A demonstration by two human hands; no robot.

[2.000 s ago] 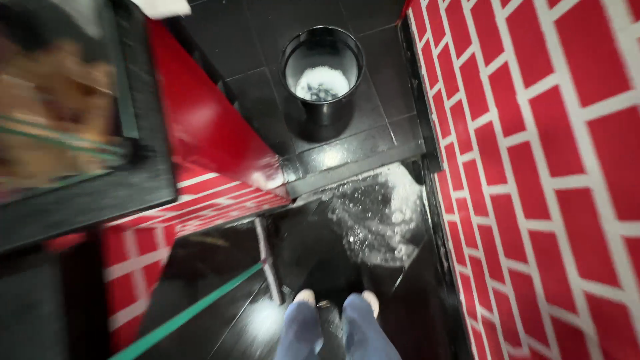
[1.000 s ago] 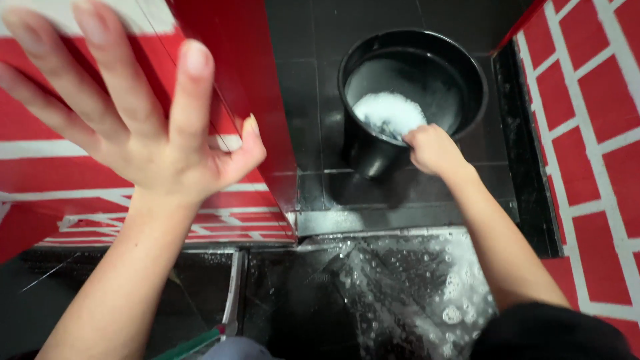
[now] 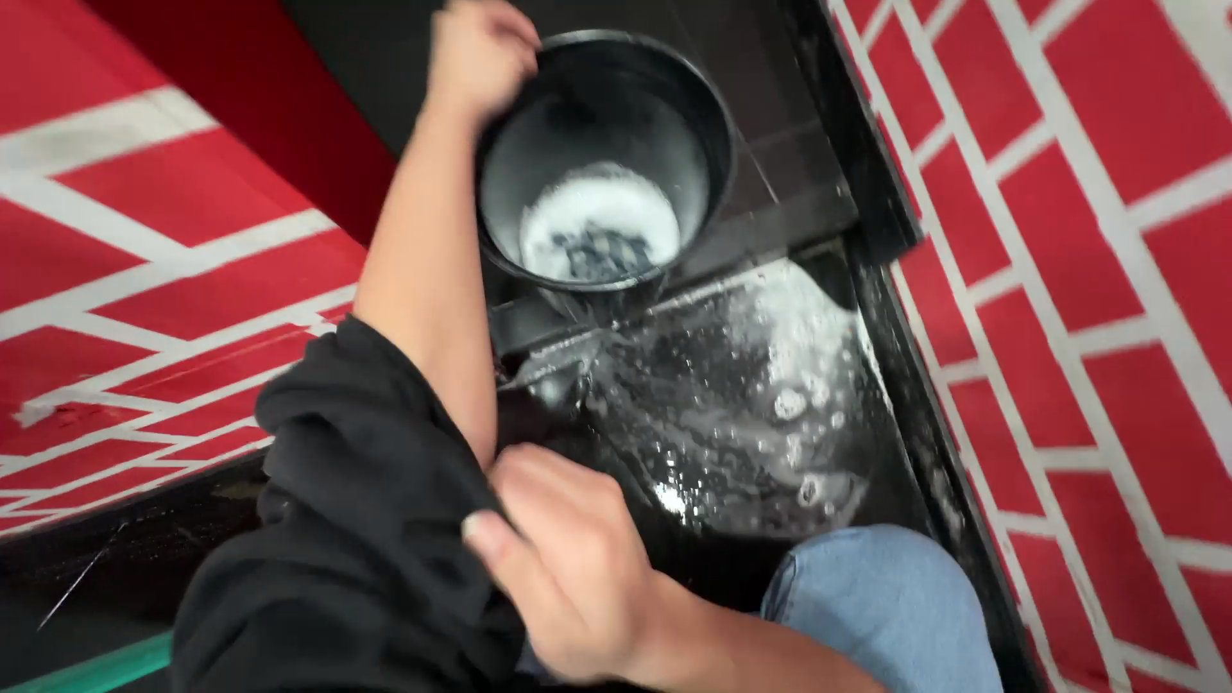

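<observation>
A round black bucket stands near the top centre, with cloudy water and white foam inside. My left hand is curled at the upper left of its rim, a little blurred. The left arm wears a black sleeve bunched near the elbow. Against that sleeve and the crook of the elbow lies my right hand, fingers bent and thumb over the cloth; whether it grips the cloth is unclear. Wet, sudsy black floor shines below the bucket.
Red walls with white brick lines rise on the left and right. A low black ledge crosses by the bucket. A green pole lies at the lower left, and my denim-covered knee is at the lower right.
My left hand, spread in the air a second ago, is now at the bucket's rim. My right hand has left the bucket and come back to the left elbow.
</observation>
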